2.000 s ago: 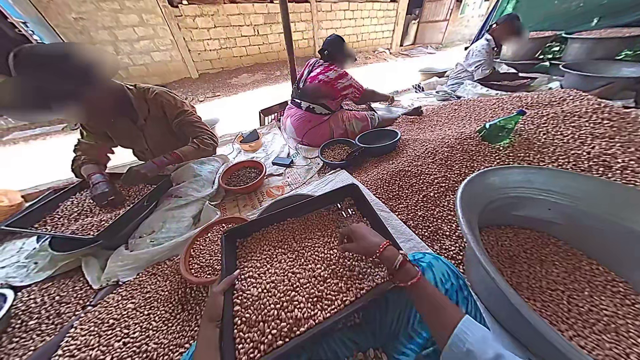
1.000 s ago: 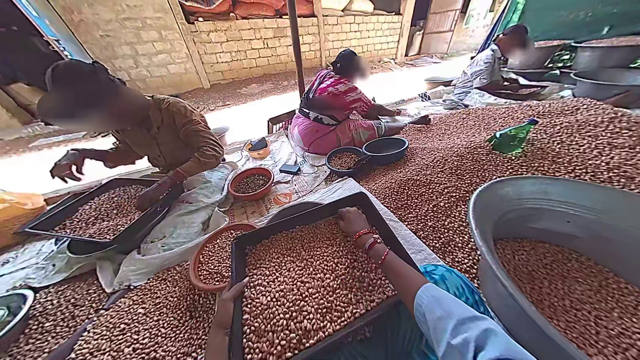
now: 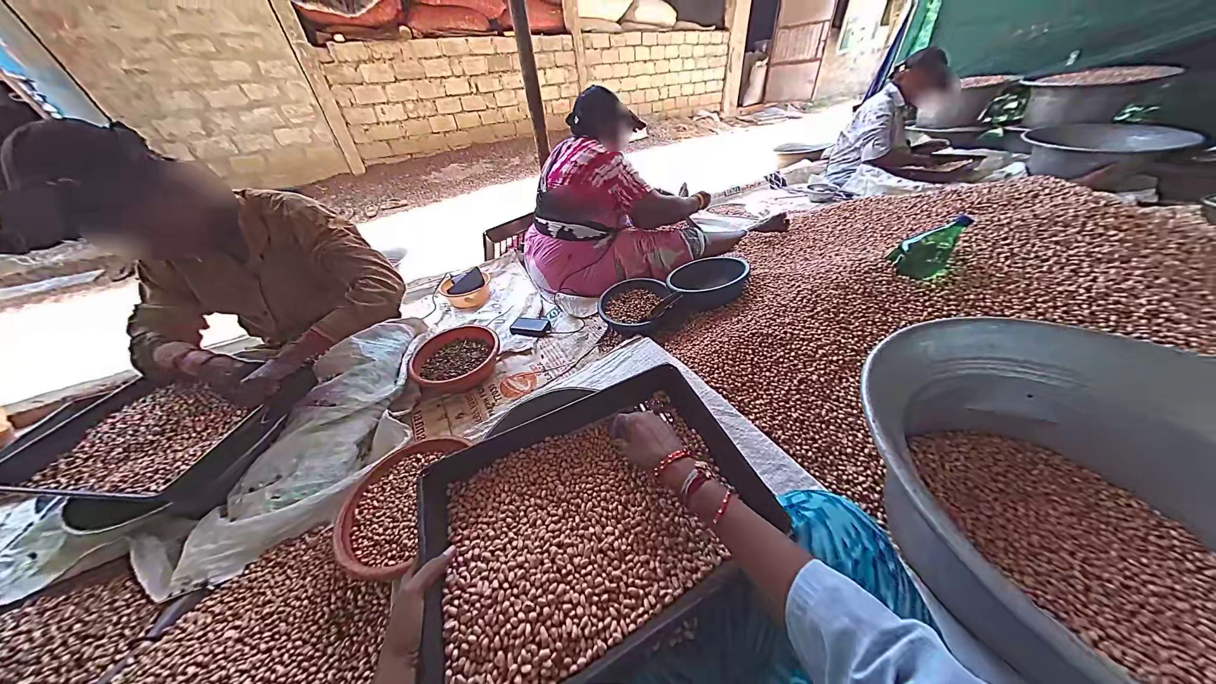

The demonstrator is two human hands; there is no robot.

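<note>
A black rectangular tray (image 3: pixel 433 532) full of light brown nuts or seeds (image 3: pixel 570 541) lies over my lap, tilted a little. My left hand (image 3: pixel 415 594) grips its left rim, the thumb over the edge. Near the tray's far side, my right hand (image 3: pixel 646 442) touches the nuts with its fingers bent down; whether it holds any is hidden. Red bracelets circle that wrist. Left of the tray, partly behind its rim, an orange bowl (image 3: pixel 353 556) holds more of the same nuts.
A large metal tub (image 3: pixel 883 418) of nuts stands at right, beside a big heap (image 3: pixel 788 380) with a green bottle (image 3: pixel 931 249) on it. Bowls, including a terracotta one (image 3: pixel 461 382), lie ahead. A co-worker (image 3: pixel 275 266) bends over another tray at left; two more people sit farther back.
My right hand has stayed over the far part of the tray, shifting slightly. The co-worker at left had one hand raised a second ago; both hands are now low at their tray.
</note>
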